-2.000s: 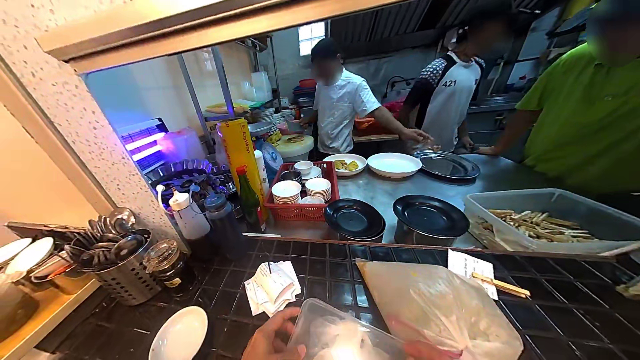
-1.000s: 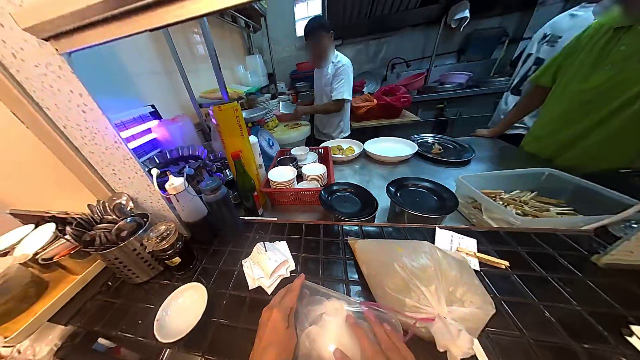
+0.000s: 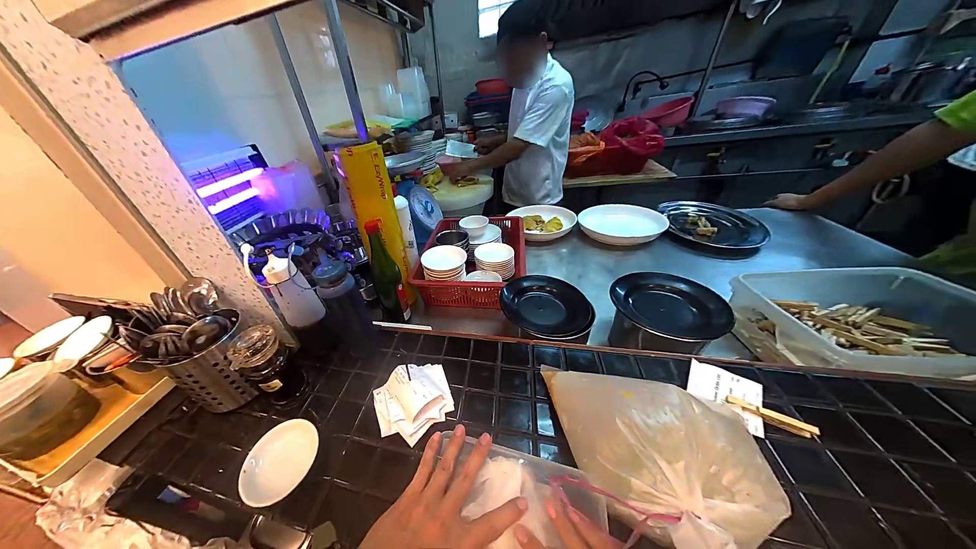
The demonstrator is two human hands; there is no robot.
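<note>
My left hand (image 3: 446, 499) lies palm down with spread fingers on a clear plastic container or bag (image 3: 526, 457) with white contents, at the bottom centre. My right hand (image 3: 568, 530) touches its right part, mostly cut off by the lower edge; a pink string (image 3: 610, 499) runs beside its fingers. A tied, filled plastic bag (image 3: 663, 442) rests just to the right. Folded paper slips (image 3: 414, 402) lie beyond my left hand. An oval white dish (image 3: 279, 463) is further left on the black tiled counter (image 3: 343, 427).
Beyond the ledge stand black plates (image 3: 672, 305), a red basket of bowls (image 3: 465, 293) and a plastic bin of wooden sticks (image 3: 854, 320). A perforated cutlery holder (image 3: 213, 374) and a glass jar (image 3: 267, 366) stand left. A person (image 3: 537, 114) holds a cleaver; another's arm (image 3: 877, 168) rests on the steel table.
My hands have shifted from the sides of the clear plastic item onto its top. The person in white has moved away from the dishes to the chopping board. The person in the numbered shirt has mostly left view.
</note>
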